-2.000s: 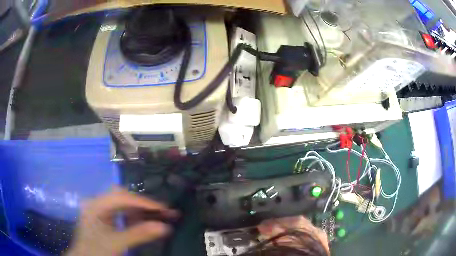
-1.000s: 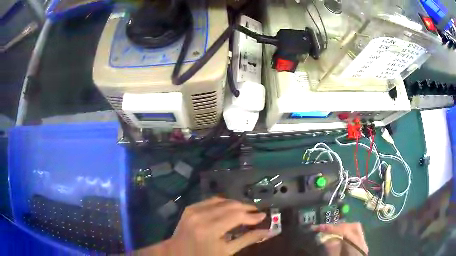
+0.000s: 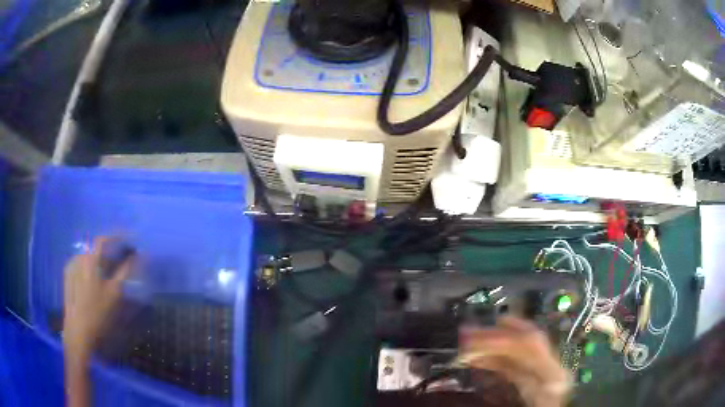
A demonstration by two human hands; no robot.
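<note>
My left hand [image 3: 89,290] is over the blue bin [image 3: 179,211], its fingers around a small dark block [image 3: 118,254], apparently a power adapter; it is blurred. Dark units [image 3: 179,342] lie in rows in the bin's lower part. My right hand [image 3: 517,354] is blurred, above the right side of the pale test socket [image 3: 391,369] and against the front of the dark test fixture [image 3: 429,306]. Whether it holds something cannot be told. The fixture shows a lit green light [image 3: 564,302] and a small circuit board [image 3: 479,296].
The beige variac [image 3: 342,111] stands behind the bench mat, with a white power strip [image 3: 482,103] and a cream meter [image 3: 604,187] to its right. White and red test leads [image 3: 628,318] coil at the right. Loose connectors [image 3: 310,261] lie right of the bin.
My left hand has moved from the socket leftward to over the bin, with a dark block in its fingers. My right hand has shifted up to the fixture's front. The view has swung left.
</note>
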